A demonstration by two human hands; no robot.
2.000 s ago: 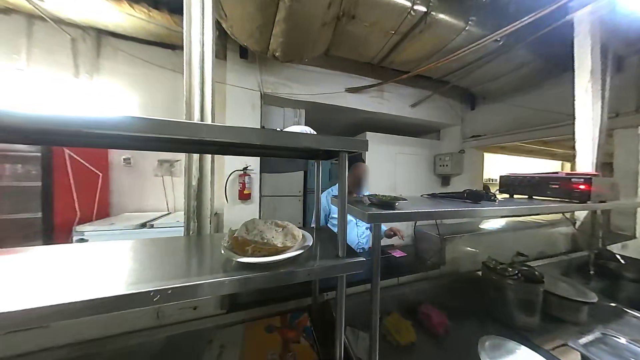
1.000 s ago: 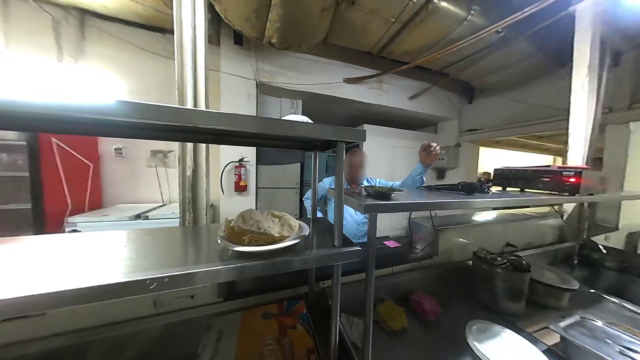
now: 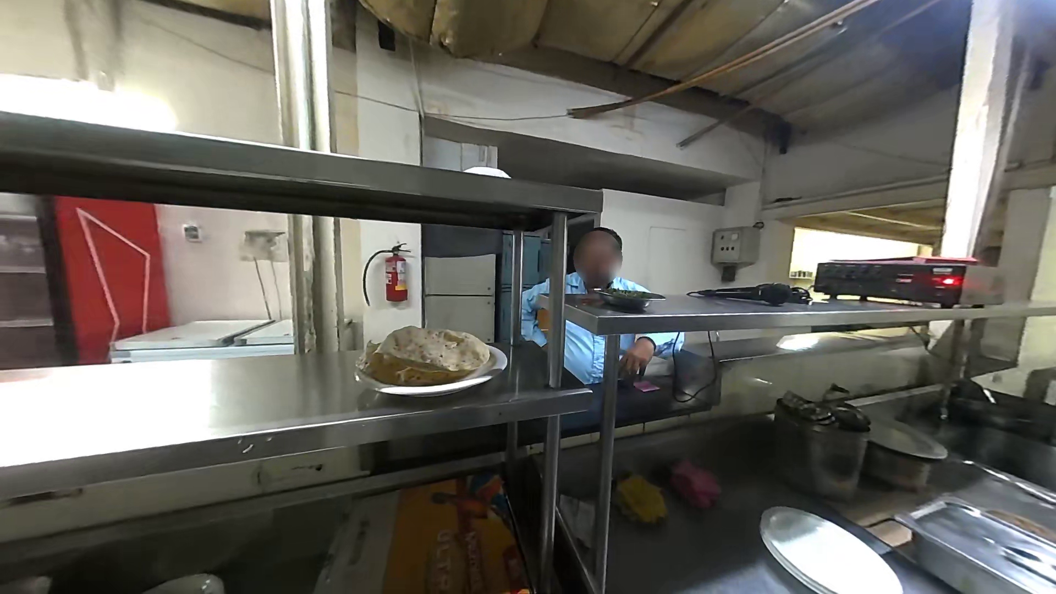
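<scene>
Neither my left hand nor my right hand shows in the head view. Folded flatbreads lie on a white plate, which rests on the middle steel shelf left of centre. A small metal bowl with green food stands at the near end of the right steel shelf. Behind the shelves is a person in a light blue shirt, one hand low at a dark counter beside a small pink item.
A microphone and a black amplifier with a red light lie on the right shelf. Below are a pot holding utensils, steel lids, a steel tray, and yellow and pink cloths. Steel posts stand centrally.
The person behind the shelves had a hand raised beside the head one second ago; a hand now shows low at the counter. The plate of flatbreads remains on its shelf.
</scene>
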